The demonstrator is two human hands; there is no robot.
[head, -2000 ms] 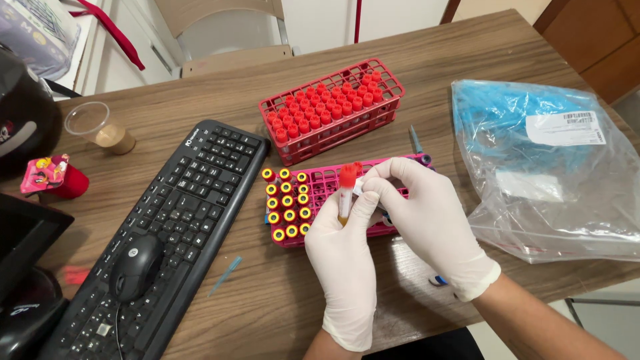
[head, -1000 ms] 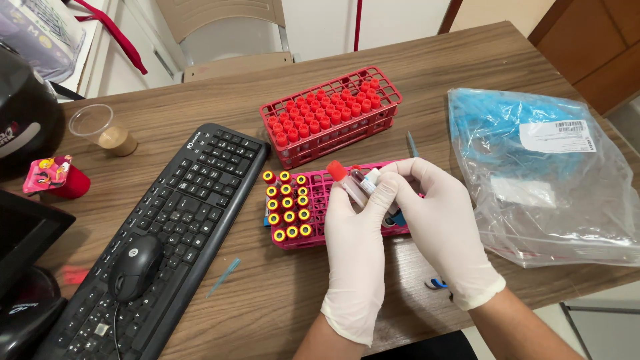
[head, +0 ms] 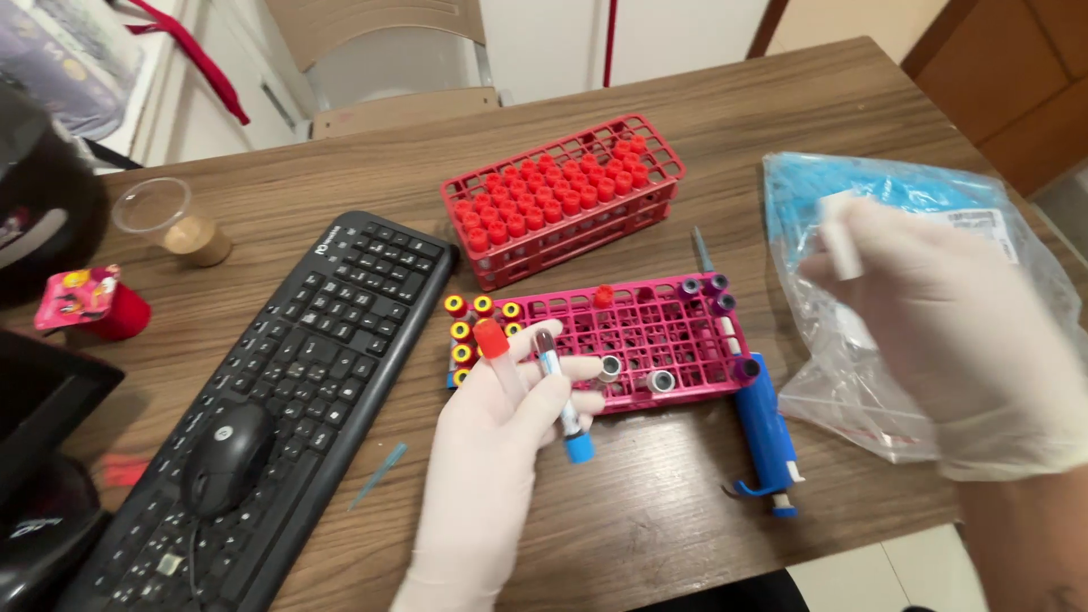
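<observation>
My gloved left hand (head: pixel 501 425) holds a red-capped tube (head: pixel 501 361) and a blue-capped blood tube (head: pixel 561 395), whose cap points down, over a magenta tube rack (head: pixel 654 331). That rack bears yellow-ringed tubes (head: pixel 460 330) at its left end, purple-capped tubes (head: pixel 718 283) at its right, two grey-white-topped tubes (head: pixel 660 381) in front and one red-capped tube (head: pixel 603 296). My gloved right hand (head: pixel 952 314), blurred, is raised over the plastic bag with a small white piece (head: pixel 841 236) between its fingers; what it is I cannot tell. Behind stands a red rack (head: pixel 578 246) of red-capped tubes.
A blue pipette (head: pixel 765 433) lies against the magenta rack's right end. The clear bag with blue contents (head: pixel 892 183) is at the right. Leftward are a black keyboard (head: pixel 340 340), a mouse (head: pixel 229 459), a plastic cup (head: pixel 191 229), a red cup with printed lid (head: pixel 119 310) and a blue strip (head: pixel 378 476).
My right hand has moved away from the left, toward the bag, with a white piece in it. My left hand, still with the red-capped tube, now shows the blue-capped tube plainly.
</observation>
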